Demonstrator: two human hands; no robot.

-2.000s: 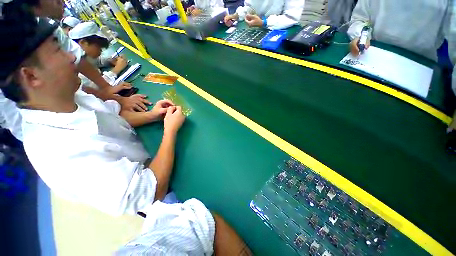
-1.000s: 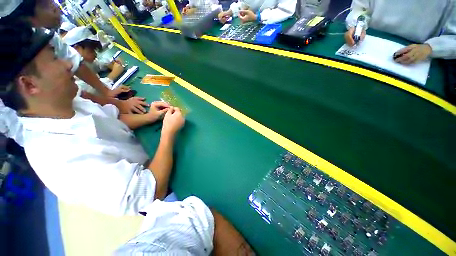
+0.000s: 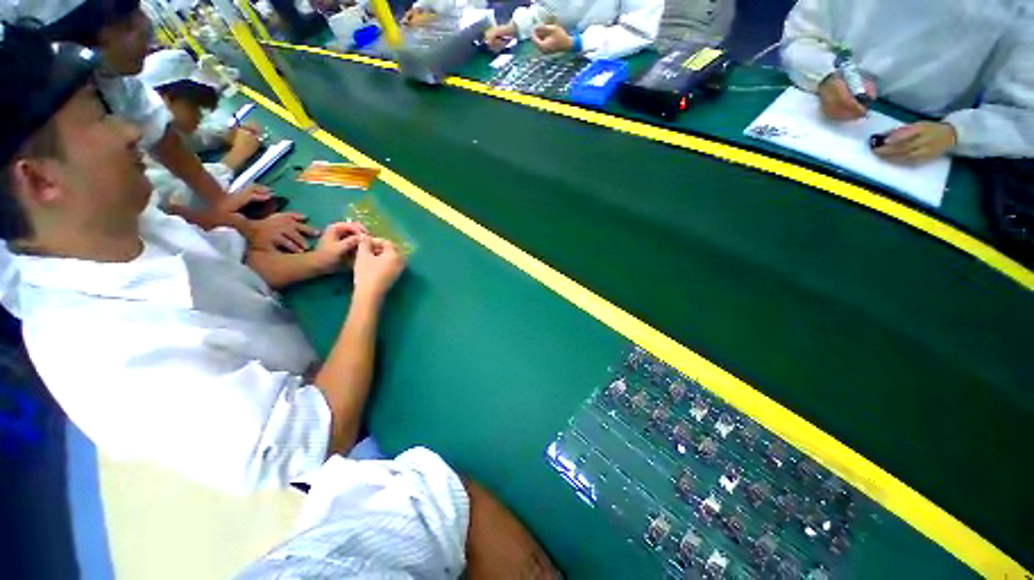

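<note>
A clear blister tray [image 3: 590,448] lies on the green bench at the lower right, cut off by the bottom edge. Small dark and silvery electronic modules [image 3: 726,487] sit in rows over much of it; pockets along its left side show bare plastic. My left sleeve [image 3: 374,515] and bare forearm reach in at the bottom centre, but my left hand is below the picture edge. My right hand is not in view.
A yellow rail [image 3: 567,283] separates the bench from the dark green belt [image 3: 635,227]. At left, a neighbour's hands [image 3: 365,252] hold a yellow-green sheet [image 3: 391,230] near an orange strip [image 3: 338,175]. Opposite, a person's hands rest on white paper [image 3: 811,136].
The scene has shifted slightly left in the picture. The person opposite now has a second hand on the paper, holding a small dark object; it was not there two seconds ago.
</note>
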